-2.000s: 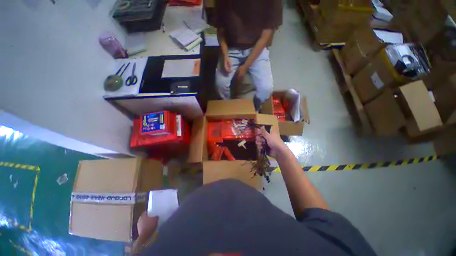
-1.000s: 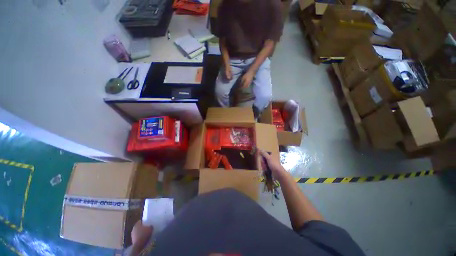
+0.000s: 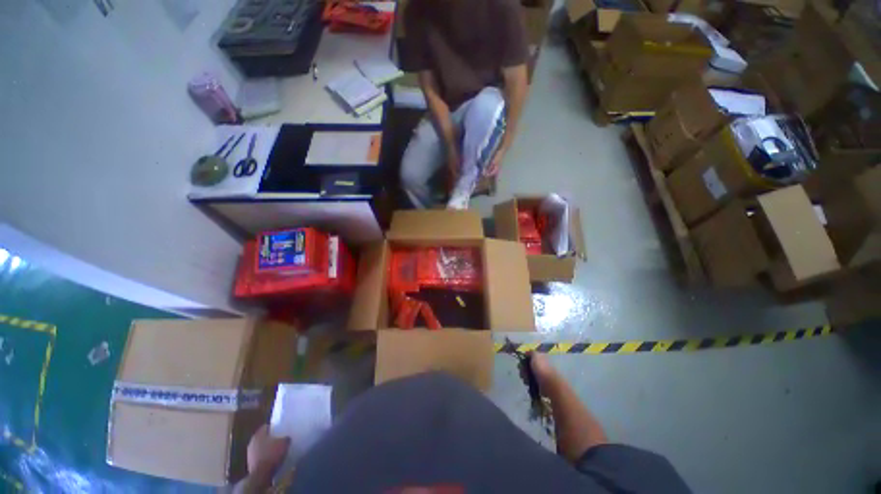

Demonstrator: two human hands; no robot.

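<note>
My right hand [image 3: 539,370] is closed around a bundle of thin dark cables [image 3: 533,390], right of the open carton's near flap and above the grey floor. Loose strands hang down and stick out at the top. My left hand [image 3: 264,452] holds a white paper sheet [image 3: 301,415] low at the left, beside the taped carton. The open carton [image 3: 433,360] stands in front of me with its flaps out and red packs [image 3: 435,267] inside.
A person [image 3: 464,58] sits behind the carton. A small open carton [image 3: 553,265] is beside it. A red stack [image 3: 333,273] and taped carton [image 3: 174,425] stand left. A desk [image 3: 309,206] holds scissors [image 3: 245,166]. Cartons on pallets [image 3: 667,193] stand right.
My right hand has moved with the cable bundle from the open carton's right flap down and nearer to me. The seated person has raised one leg and bent toward it.
</note>
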